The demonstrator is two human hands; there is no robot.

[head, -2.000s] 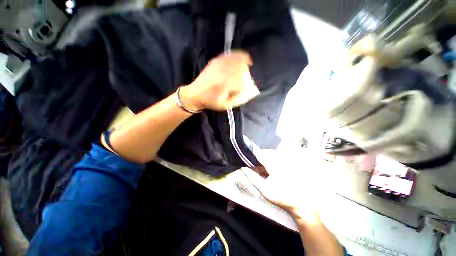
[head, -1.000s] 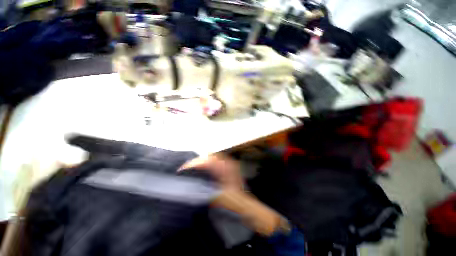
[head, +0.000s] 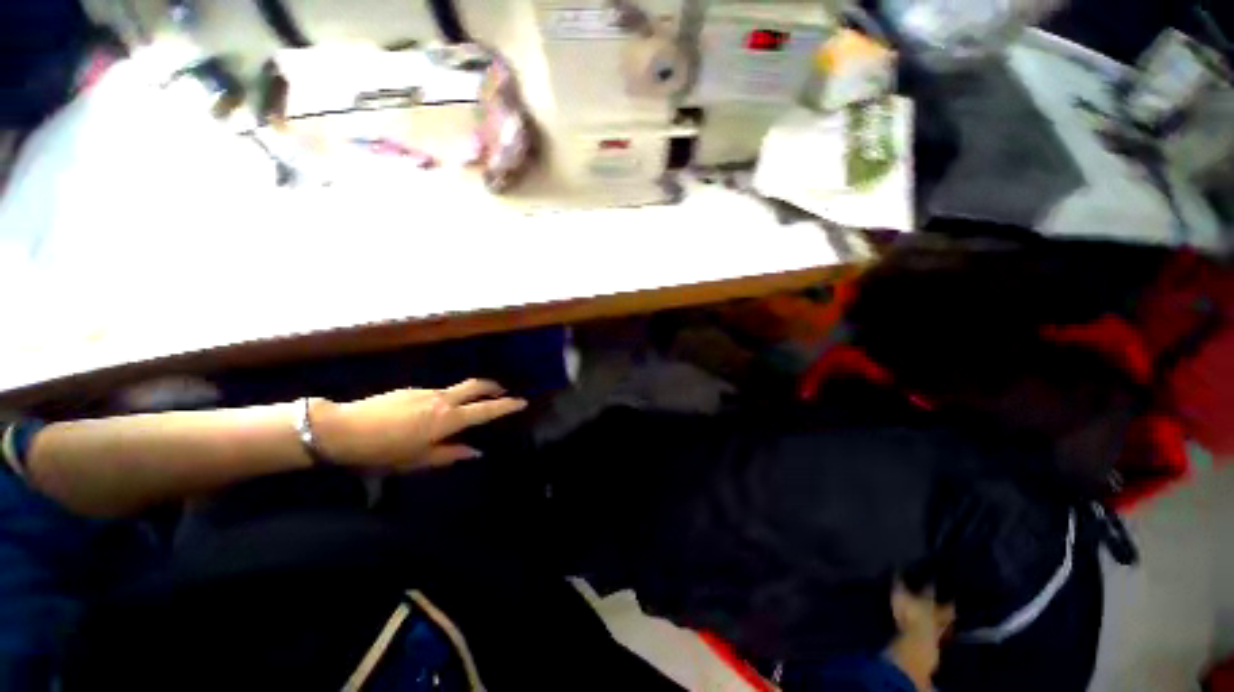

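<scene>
A black garment (head: 812,514) with a curved white stripe lies spread over a heap at the lower right, beyond the table's end. My right hand (head: 923,625) is on this black cloth near the bottom edge of the view. Its fingertips blend into the dark cloth, so its grip is unclear. My left hand (head: 406,427), with a silver bracelet at the wrist, is over my dark lap just below the table's front edge. Its fingers are apart and it holds nothing.
The white sewing table (head: 406,277) with its wooden front edge runs across the upper left. A cream sewing machine (head: 609,102) stands on it, with a white packet (head: 846,156) at its right. Red cloth (head: 1150,446) lies in the heap at the right. Grey cloth (head: 995,135) lies behind.
The view has swung right. The black garment has gone from the table and lap to the heap at right, with my right hand. My left hand has let go of the cloth.
</scene>
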